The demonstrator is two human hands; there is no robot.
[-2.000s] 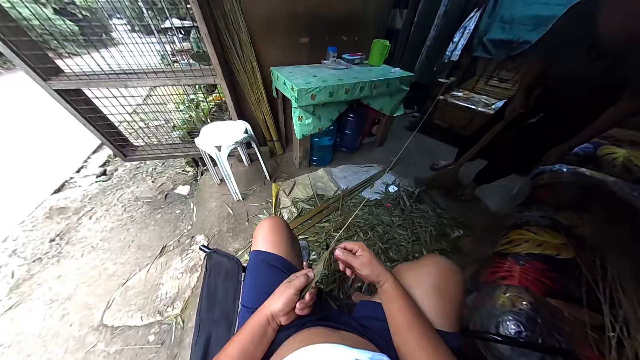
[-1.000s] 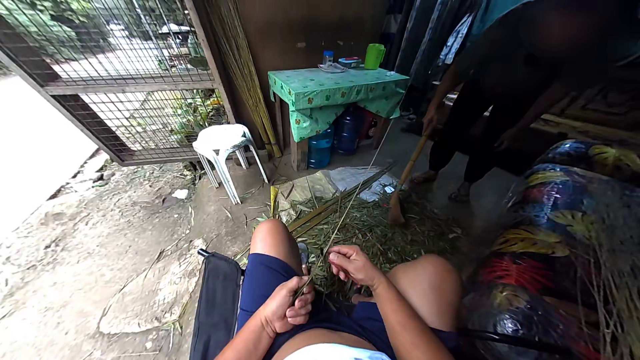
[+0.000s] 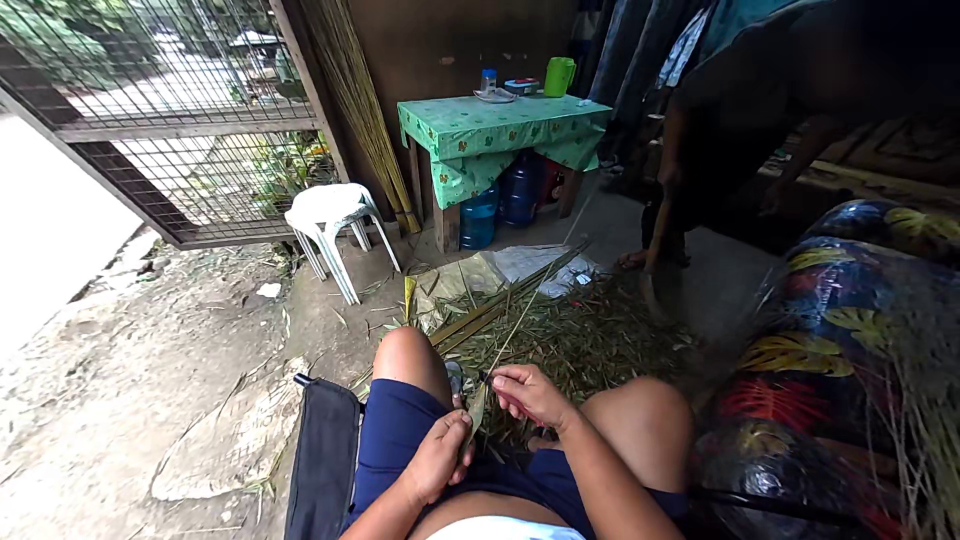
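Note:
Between my knees, my left hand (image 3: 442, 456) is closed on the leafy end of a long thin stalk (image 3: 523, 315). The stalk slants up and away toward the table. My right hand (image 3: 529, 395) grips a red-handled cutting tool (image 3: 517, 399), its dark head against the stalk just above my left hand. The exact kind of tool cannot be told. A heap of narrow green leaves (image 3: 600, 337) lies on the ground past my knees, with several longer flat strips (image 3: 487, 311) at its left side.
A person (image 3: 720, 127) bends at the right, holding a broom (image 3: 654, 247) by the leaf heap. A white plastic stool (image 3: 334, 210) stands left of a table with a green cloth (image 3: 510, 124). Plastic-wrapped bundles (image 3: 817, 300) lie at my right, a black folded fabric item (image 3: 322, 457) at my left.
The red-handled tool now shows in my right hand, against the stalk. The person with the broom has come further into view since two seconds ago and now bends lower.

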